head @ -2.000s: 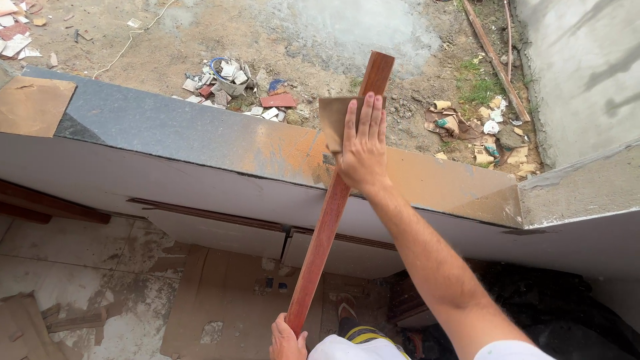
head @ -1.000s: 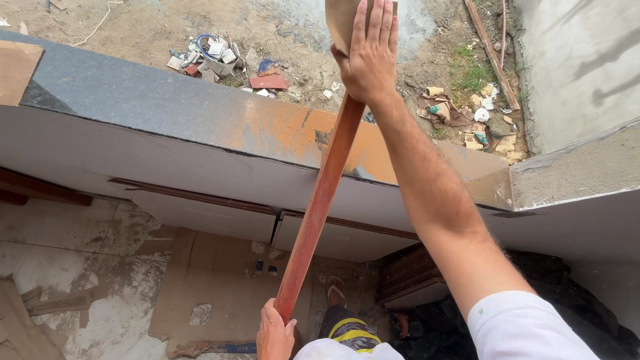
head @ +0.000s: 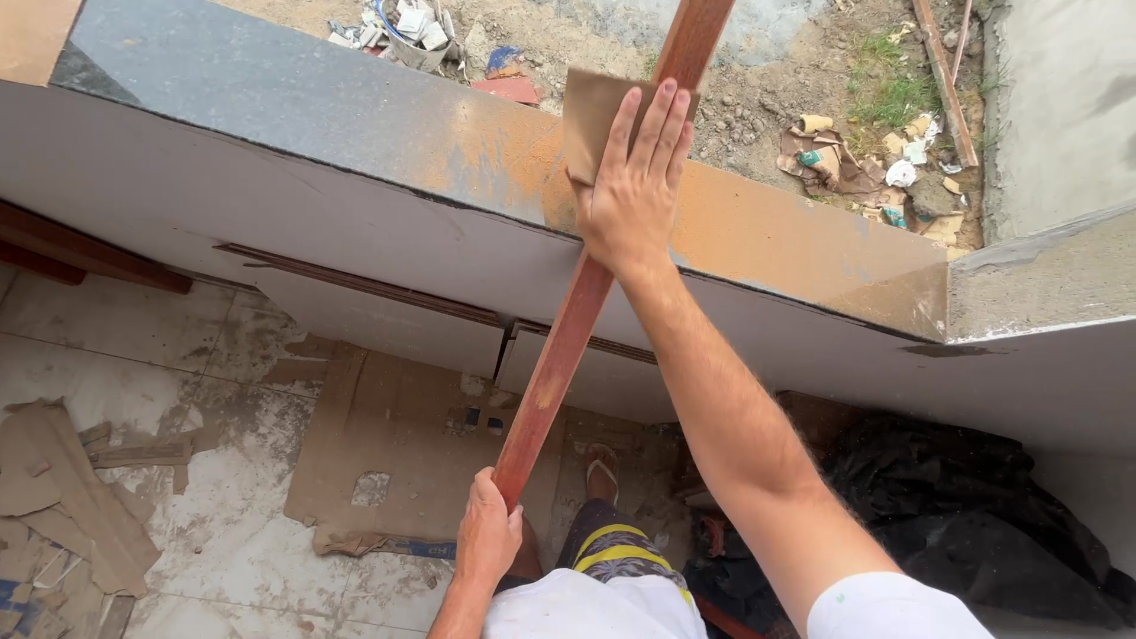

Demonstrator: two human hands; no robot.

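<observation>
A long reddish-brown wooden strip (head: 561, 368) slants from my body up across a stone sill (head: 373, 115) dusted with orange powder. Around its near end my left hand (head: 488, 528) is closed. My right hand (head: 635, 186) lies flat over the strip above the sill, fingers extended, pressing a brown sheet of sandpaper (head: 590, 120) onto the wood. The sheet's left part sticks out past the strip; the rest is under my fingers. A paler worn patch shows on the wood between my hands.
Rubble and a broken bucket (head: 422, 44) lie on the dirt beyond the sill. A rough cement wall (head: 1061, 124) rises at the right. Panels (head: 382, 311) lean below the sill. Cardboard (head: 399, 444) covers part of the floor, and black plastic sheeting (head: 958, 515) is heaped at lower right.
My right hand and the sandpaper moved away along the strip toward its far end, then came back nearer to me. My left hand keeps hold of the near end.
</observation>
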